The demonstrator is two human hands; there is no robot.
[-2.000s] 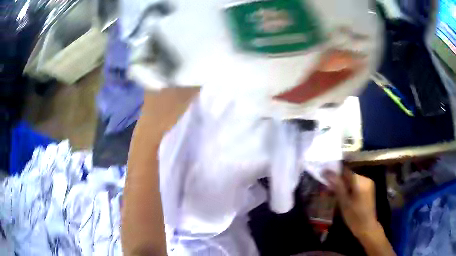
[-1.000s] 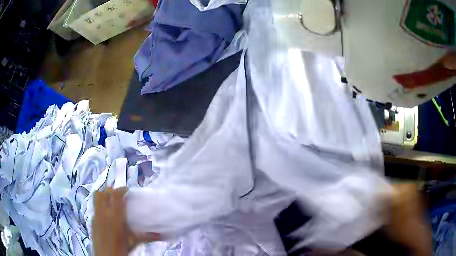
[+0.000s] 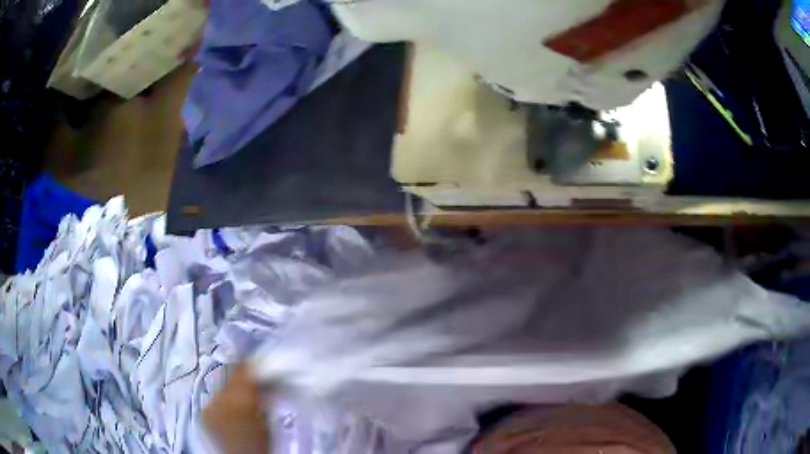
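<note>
A pale lilac-white garment piece point(image 3: 533, 310) is stretched across my lap below the table edge, blurred by motion. My left hand point(image 3: 238, 412) is blurred at the lower left and grips the cloth's left end. My right hand is not visible; the cloth's right end reaches the right edge of the picture. The white sewing machine head point(image 3: 533, 44) with a torn red-brown sticker is at the top. Its cream machine bed point(image 3: 462, 133) shows with no cloth on it. The needle area is partly in shadow.
White pieces point(image 3: 98, 328) are heaped at left. Blue-lilac cloth point(image 3: 253, 71) lies on the dark mat point(image 3: 302, 160). Thread snips point(image 3: 724, 106) and a black phone point(image 3: 777, 106) lie at right. Bluish pieces point(image 3: 777, 399) are at lower right. A rounded brownish shape point(image 3: 577, 432) shows at the bottom.
The garment piece has come off the machine bed and down over my lap, and its right end now extends further right. My right hand has gone from view. The camera view has shifted.
</note>
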